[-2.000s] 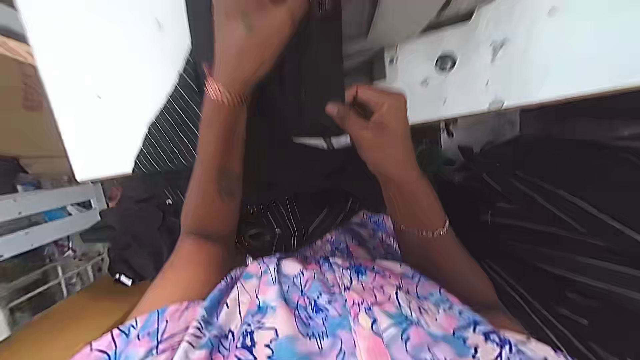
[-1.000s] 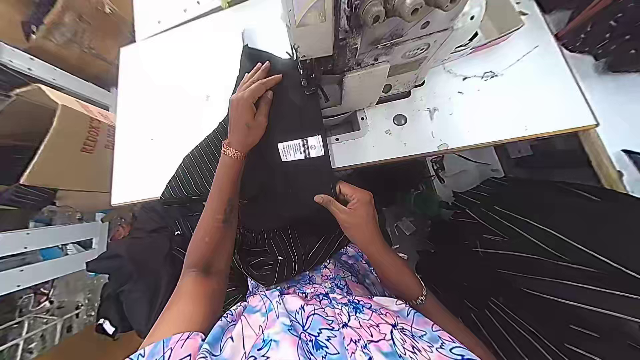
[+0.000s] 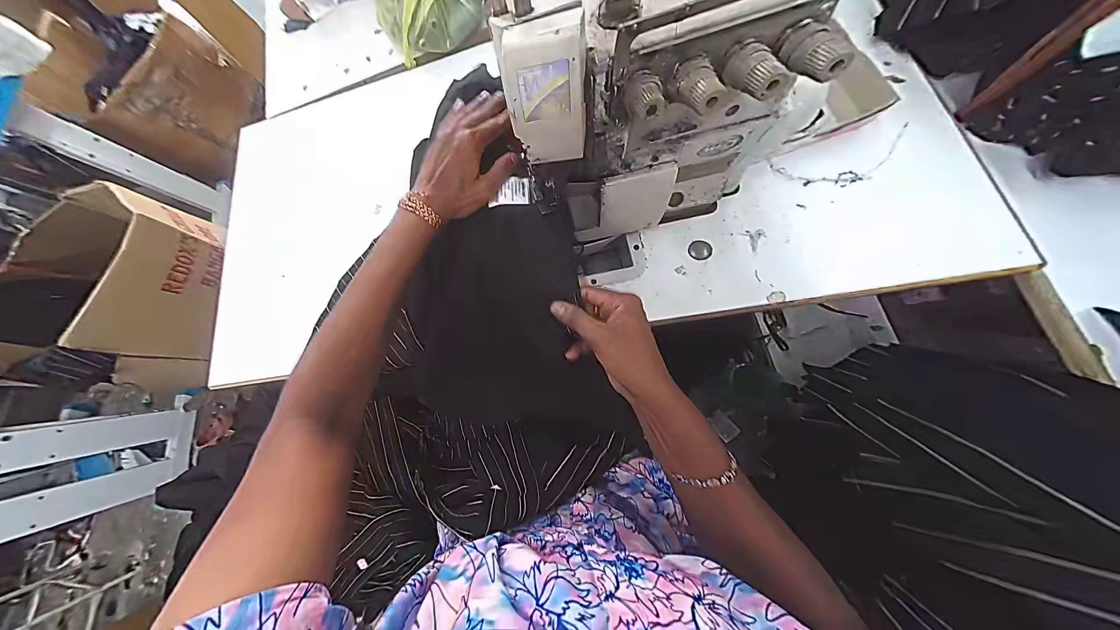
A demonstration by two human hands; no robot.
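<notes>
An overlock sewing machine (image 3: 700, 96) stands on a white table. Black fabric (image 3: 499, 306) lies under its presser foot (image 3: 546, 194) and hangs over the table's front edge to my lap, with pinstriped cloth (image 3: 499, 472) below. Spread on the fabric just left of the foot is my left hand (image 3: 464, 157), fingers apart and pressing down. A white label (image 3: 511, 191) bearing writing shows beside that hand, close to the foot. My right hand (image 3: 608, 332) pinches the fabric's right edge between thumb and fingers, nearer to me, at the table's front edge.
Dark pinstriped cloth (image 3: 945, 455) is heaped at the right. Open cardboard boxes (image 3: 149, 280) and a white metal frame (image 3: 87, 446) are at the left. A green plastic bag (image 3: 429, 26) lies behind the machine head. More dark cloth (image 3: 1050, 114) is at the back right.
The black fabric has moved away from me along the machine; its label, in front of the foot one second ago, is now beside it. The view has swung since two seconds ago.
</notes>
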